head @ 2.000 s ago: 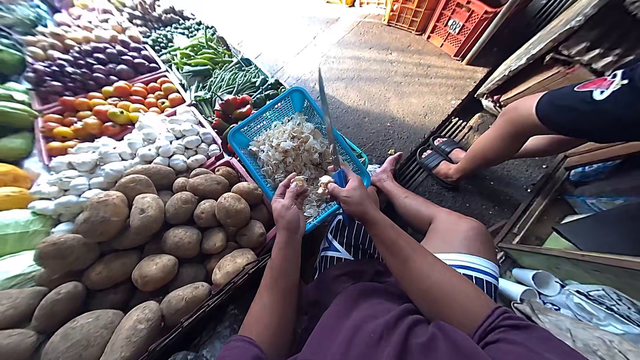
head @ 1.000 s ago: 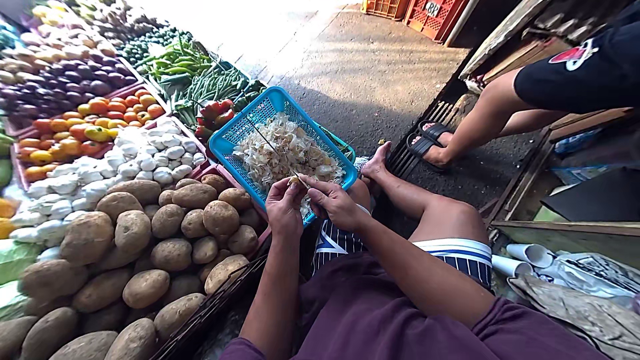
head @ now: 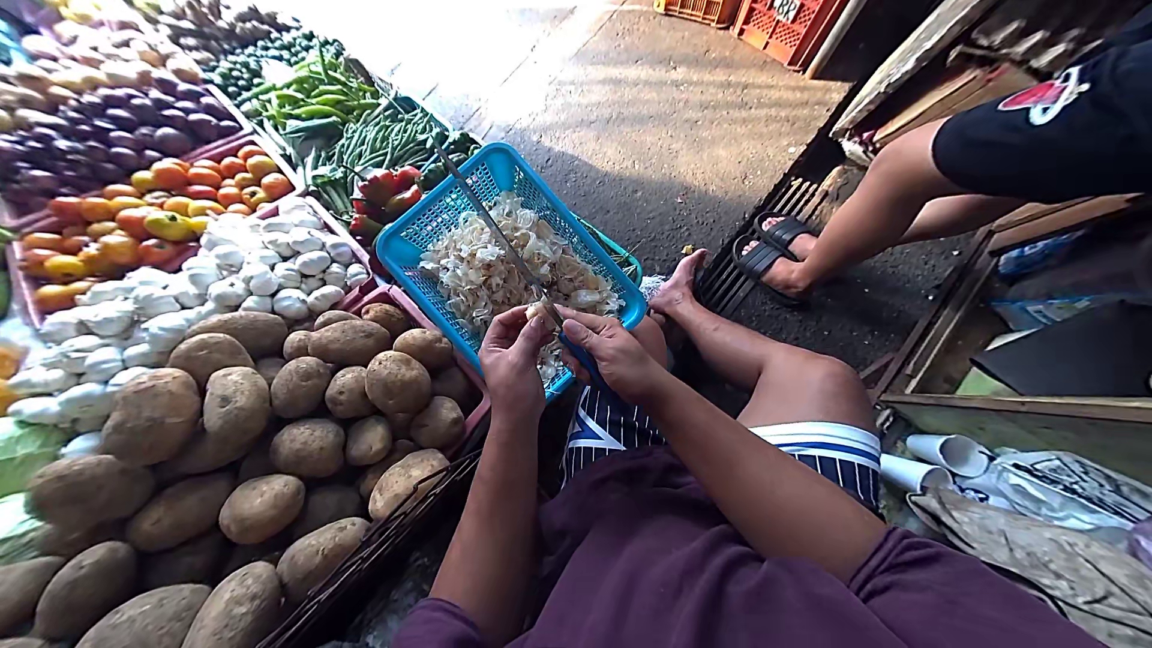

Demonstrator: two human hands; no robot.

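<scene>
A long knife [head: 493, 225] with a blue handle is in my right hand [head: 612, 354], its blade pointing up and left across a blue plastic basket [head: 416, 294]. My left hand [head: 517, 353] pinches a small pale piece [head: 537, 311], which looks like a garlic clove, against the blade near the handle. Both hands meet over the basket's near edge. Dry, papery garlic skins [head: 486, 265] fill much of the basket. White garlic bulbs [head: 243, 279] are heaped to its left, and potatoes [head: 306, 447] lie beside my left forearm.
Tomatoes [head: 171, 211], red bell peppers [head: 382, 193], green beans [head: 382, 142] and eggplants [head: 99, 126] stand beyond the garlic. Another person's sandalled feet [head: 778, 256] rest by a floor grate [head: 733, 270] at right. Red crates [head: 781, 31] stand at the back, white cups [head: 945, 453] at lower right.
The knife, upright above the basket two seconds ago, now slants left over the skins. My hands have come together; they were slightly apart in the oldest frame.
</scene>
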